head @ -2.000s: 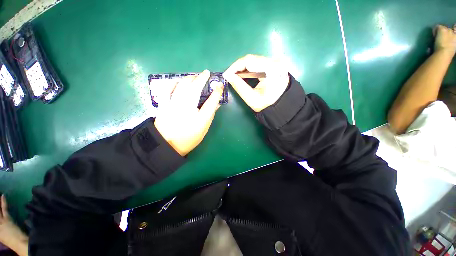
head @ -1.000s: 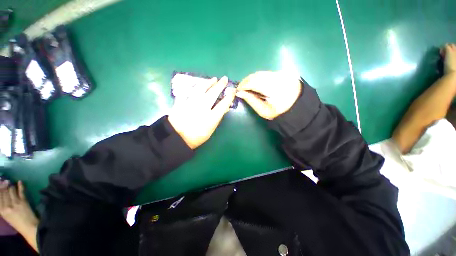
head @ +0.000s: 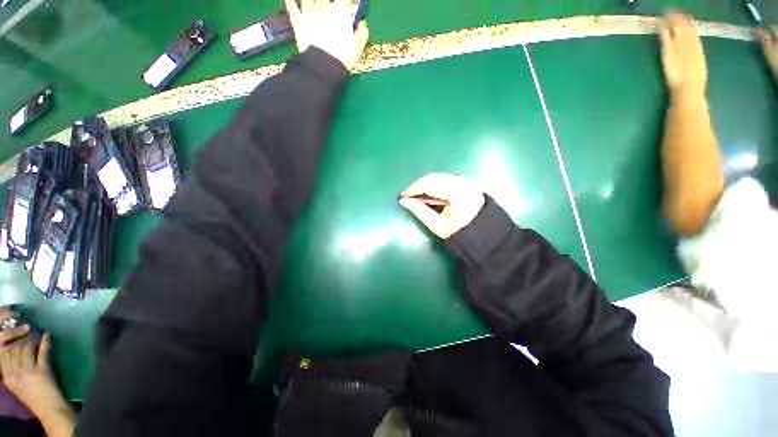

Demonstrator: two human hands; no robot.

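My left hand [head: 328,34] is at the top, beyond the pale edge strip, over the green belt. A black handset with a white rectangle [head: 250,38] lies just left of it, its right end by my fingers. A dark bit [head: 360,10] shows at the hand's right side. Whether my left hand grips anything is hidden. My right hand [head: 448,203] is over the green bench, fingers pinched around a slim reddish-brown tool [head: 431,202], mostly hidden in the hand.
Single handsets lie on the belt at upper left [head: 177,55] and far left [head: 30,111]. Handsets are heaped on the bench at left [head: 64,222], with two more beside them [head: 156,162]. A co-worker's hand [head: 26,358] is lower left; another's arm [head: 689,145] reaches across at right.
My left hand has moved from bench centre up to the belt. The handset between my hands is gone from there. My right hand stays near the centre. The view has shifted, showing more belt.
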